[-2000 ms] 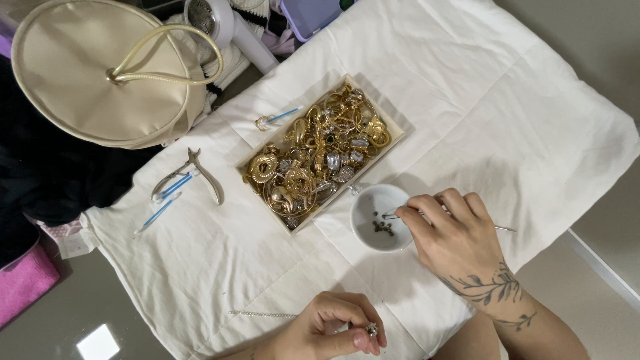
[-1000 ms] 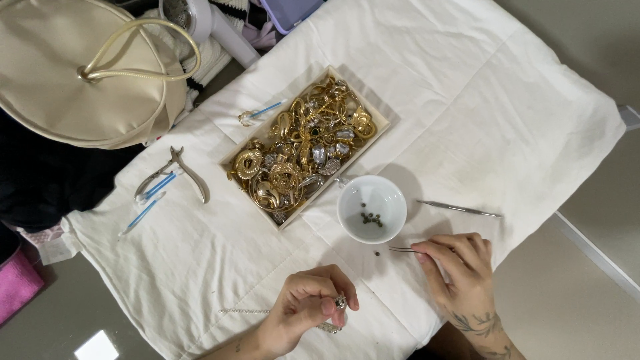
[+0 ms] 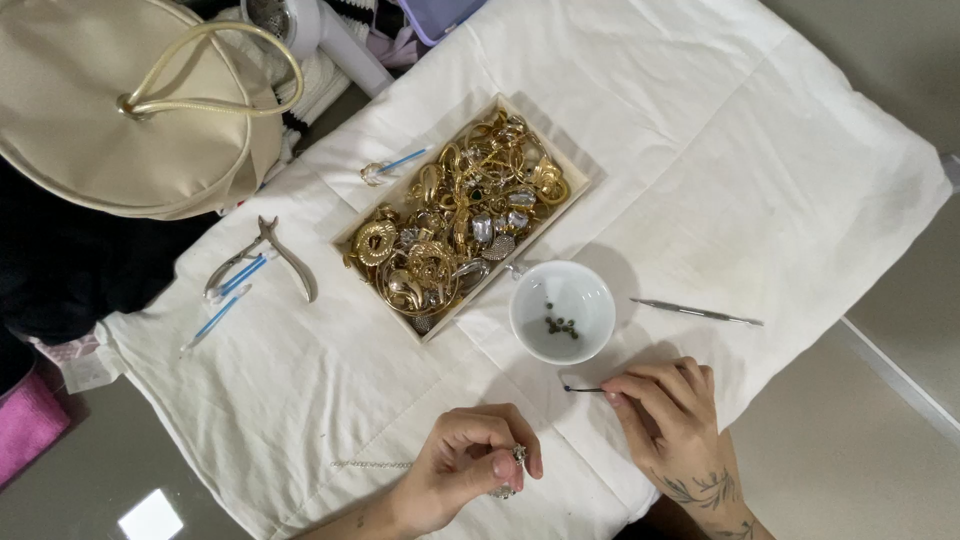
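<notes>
My left hand [image 3: 480, 461] pinches a silver-coloured piece of jewellery [image 3: 518, 454] with clear stones between thumb and fingers. In my right hand [image 3: 667, 412] is a pair of fine metal tweezers [image 3: 589, 389], their tip at a small dark stone [image 3: 568, 388] over the cloth, just below a white bowl [image 3: 562, 355]. Several small dark stones [image 3: 561, 328] lie in the bowl. A thin double-ended metal tool [image 3: 697, 310] rests on the cloth right of the bowl. A thin silver-coloured chain [image 3: 371, 464] extends beside my left hand.
A pale box [image 3: 382, 311] full of gold- and silver-coloured jewellery stands at the middle. Left of it lie cuticle nippers [image 3: 274, 255] and blue-stemmed swabs [image 3: 215, 321]; another swab [image 3: 403, 160] touches a ring. A beige bag [image 3: 112, 165] stands upper left. White cloth [image 3: 750, 195] lies beneath.
My right hand has moved down from the bowl, where the tweezers' tip was two seconds ago, to the cloth below it. The thin metal tool, earlier partly under that hand, lies in full view.
</notes>
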